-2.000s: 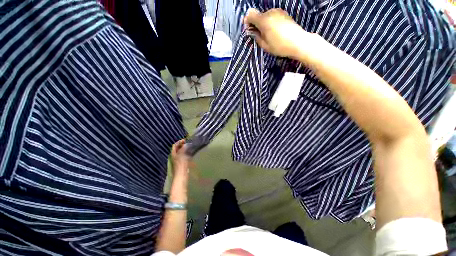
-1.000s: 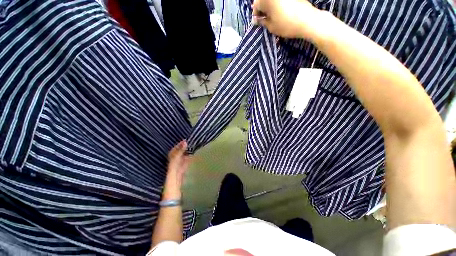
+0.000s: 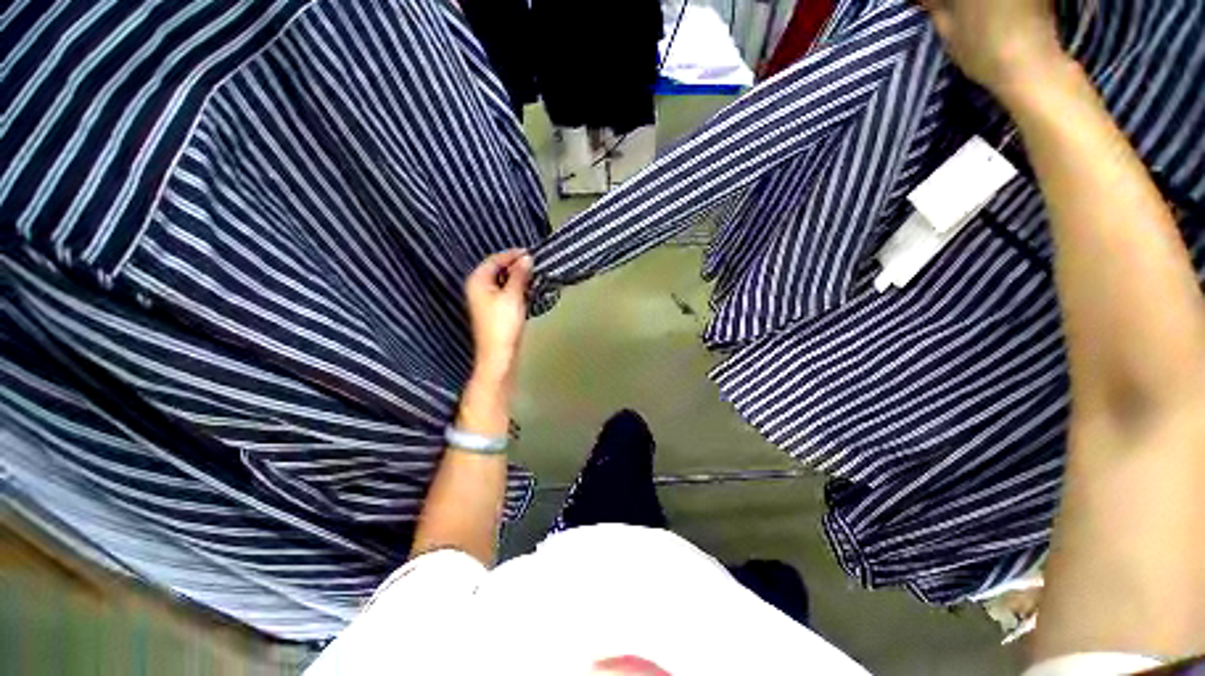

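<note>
A navy-and-white striped sleeve (image 3: 700, 178) is stretched slantwise across the middle, from upper right down to the left. My left hand (image 3: 500, 297), with a pale bracelet on the wrist, pinches its cuff end in the fingertips. My right hand (image 3: 985, 33) is at the top edge, partly cut off, at the sleeve's upper part; its fingertips are not clear. The striped garment (image 3: 925, 383) hangs below my right arm, its lower edge loose and wavy. A white hang tag (image 3: 962, 185) lies against it, with a second small label (image 3: 907, 251) beside it.
More striped garments (image 3: 291, 264) hang close on the left, touching my left forearm's side. Black garments (image 3: 595, 60) hang at the top, with a pale box-like thing (image 3: 605, 161) below them. A white item (image 3: 704, 46) lies behind. The grey-green floor (image 3: 595, 357) shows between the garments.
My left hand has moved up with the cuff end, and my right hand up and to the right. The sleeve now lies flatter across the view. The hang tag has shifted right and tilted.
</note>
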